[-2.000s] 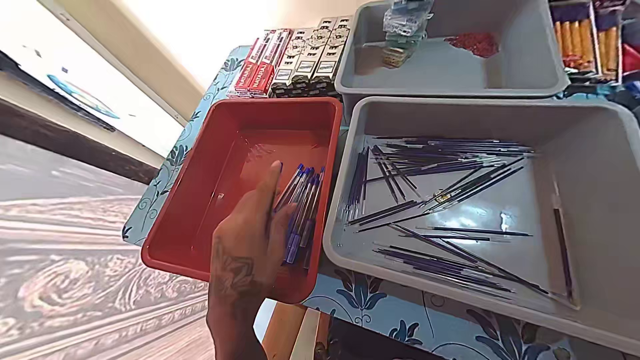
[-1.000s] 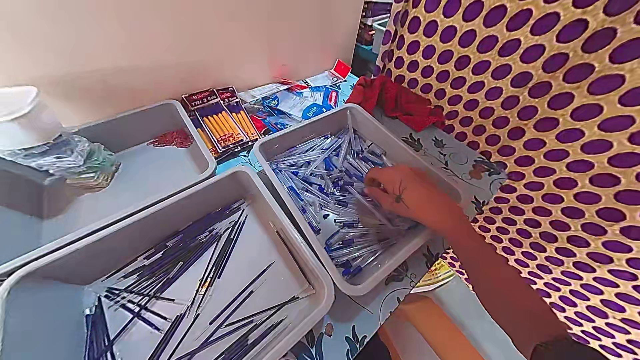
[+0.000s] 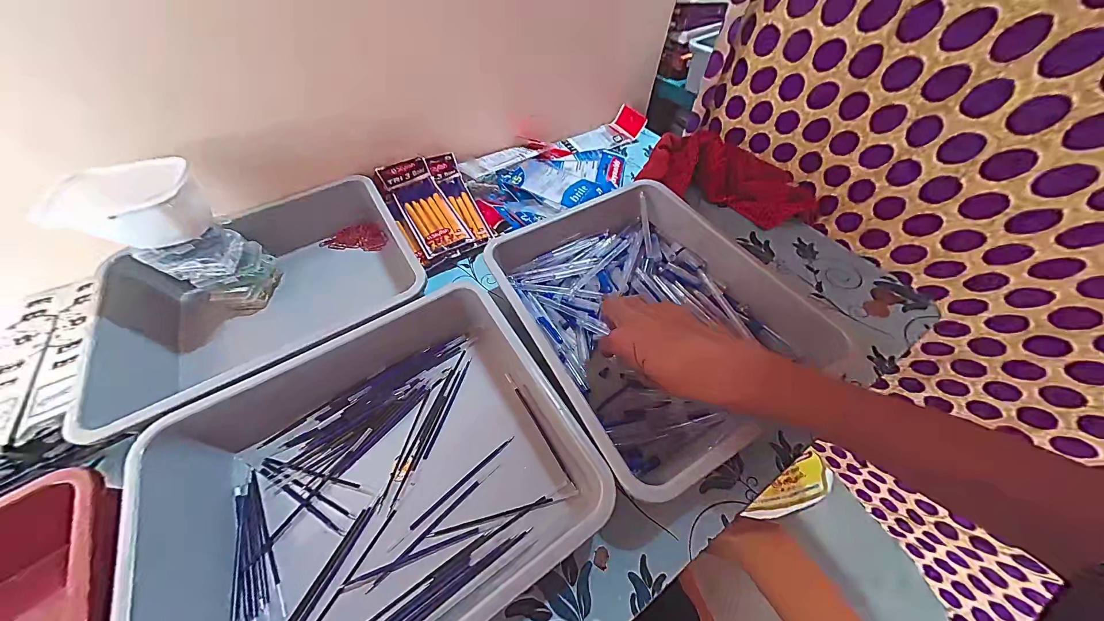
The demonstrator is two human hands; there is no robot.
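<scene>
My right hand [image 3: 673, 349] reaches into a grey plastic tray [image 3: 509, 259] from the right, its fingers down among clear pen barrels with blue parts [image 3: 578, 285]. Whether the fingers hold a barrel cannot be told. Dark blue and black pen refills [image 3: 345, 431] lie loose in the grey tray [image 3: 595, 496] beside it. A third grey tray [image 3: 414, 276] behind holds clear plastic bags [image 3: 220, 267] and small red pieces [image 3: 356, 237]. My left hand is not in view.
Packs of yellow pens [image 3: 435, 207] and blue-white wrappers [image 3: 561, 177] lie behind the trays, a red cloth [image 3: 733, 181] at the right. The red tray [image 3: 82, 509] shows at the lower left. A purple-dotted curtain [image 3: 940, 129] hangs at the right; a white container [image 3: 129, 203] stands at the left.
The view has swung right from the red tray with pens, where a hand was. Since one second ago, my right hand has stayed in the tray of barrels, shifting slightly among them.
</scene>
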